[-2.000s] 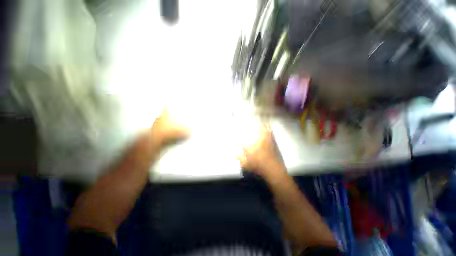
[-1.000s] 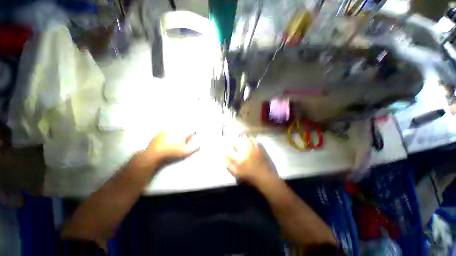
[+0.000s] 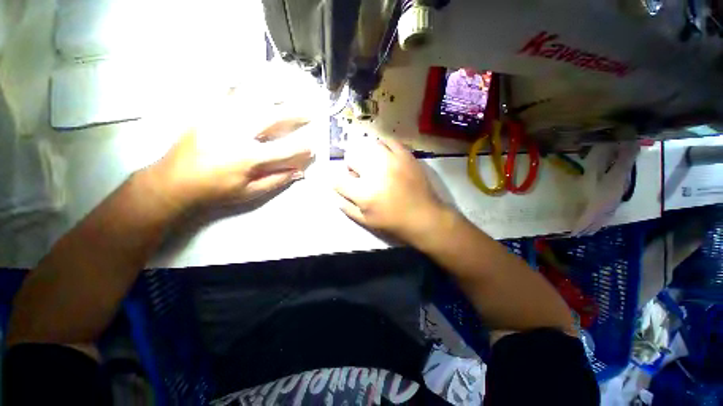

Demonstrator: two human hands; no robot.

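Observation:
My left hand (image 3: 234,155) lies flat on the white table left of the needle area, fingers pointing right, partly washed out by glare. My right hand (image 3: 386,184) is just right of it, fingertips close to the presser foot (image 3: 365,108) of the sewing machine (image 3: 547,55). A narrow white fabric edge (image 3: 323,135) shows between the hands under the dark machine head; the rest of the piece is lost in glare. Whether either hand grips it cannot be seen. A stack of white cut pieces (image 3: 91,99) lies at the far left.
A lit smartphone in a red case (image 3: 466,99) lies under the machine arm. Scissors with yellow and red loops (image 3: 521,158) lie beside it, with small green-yellow snips (image 3: 568,164) to their right. A pale strip (image 3: 606,186) hangs over the table edge. Blue crates (image 3: 614,289) stand below.
The view has moved closer and lower over the machine; the red lettering is now readable. My left hand lies flatter, with fingers extended towards the needle. My right hand stays beside the needle area.

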